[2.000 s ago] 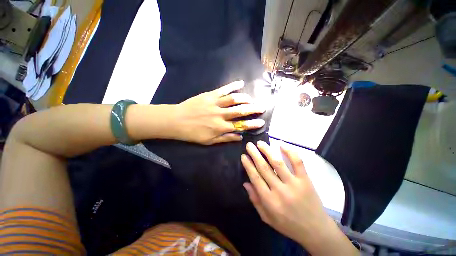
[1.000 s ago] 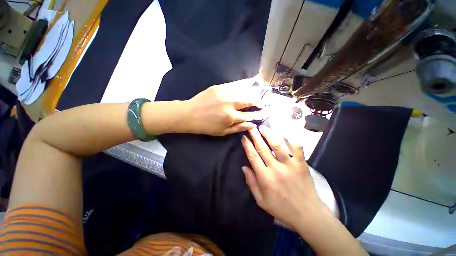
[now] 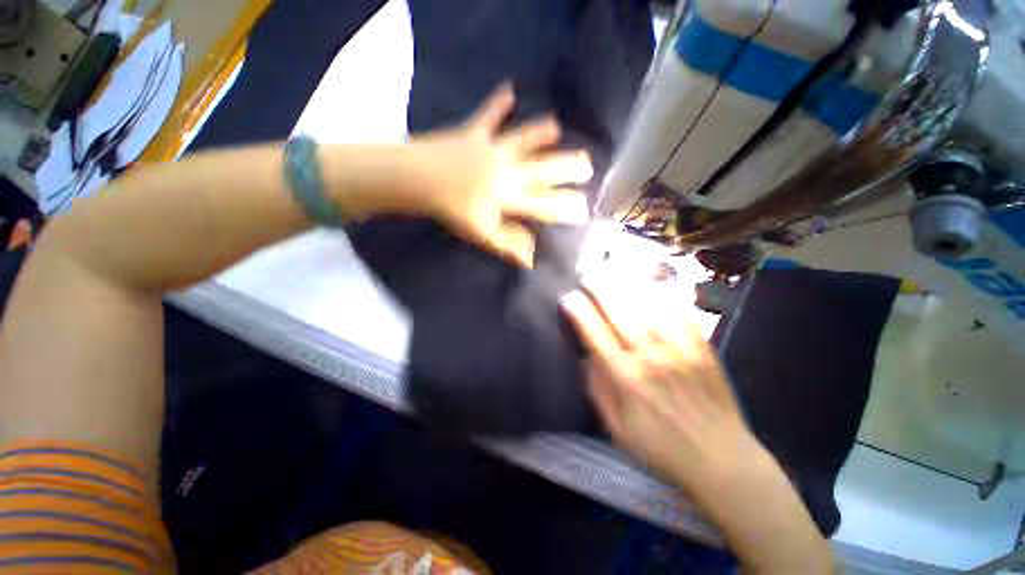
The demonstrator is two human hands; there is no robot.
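A black garment panel [image 3: 483,337] lies on the white machine table in front of the sewing machine [image 3: 776,79]. The needle area [image 3: 613,242] is under a bright glare, so the presser foot is hard to see. My left hand [image 3: 500,180], blurred, has its fingers spread over the cloth left of the needle. My right hand [image 3: 658,382] rests at the panel's right edge just below the needle, its index finger stretched forward; whether it pinches the cloth is unclear. Another black panel [image 3: 804,371] lies right of the needle.
A long black panel [image 3: 275,73] lies at the upper left beside orange-brown tape [image 3: 230,67]. White cut pieces [image 3: 124,107] are stacked farther left. A ruler tape [image 3: 304,350] runs along the table's front edge. Dark cloth [image 3: 270,449] hangs over the lap.
The black panel's lower part has moved up from the lap onto the table, uncovering more ruler tape. My left hand has lifted its fingers apart and moved up. My right hand has shifted slightly right.
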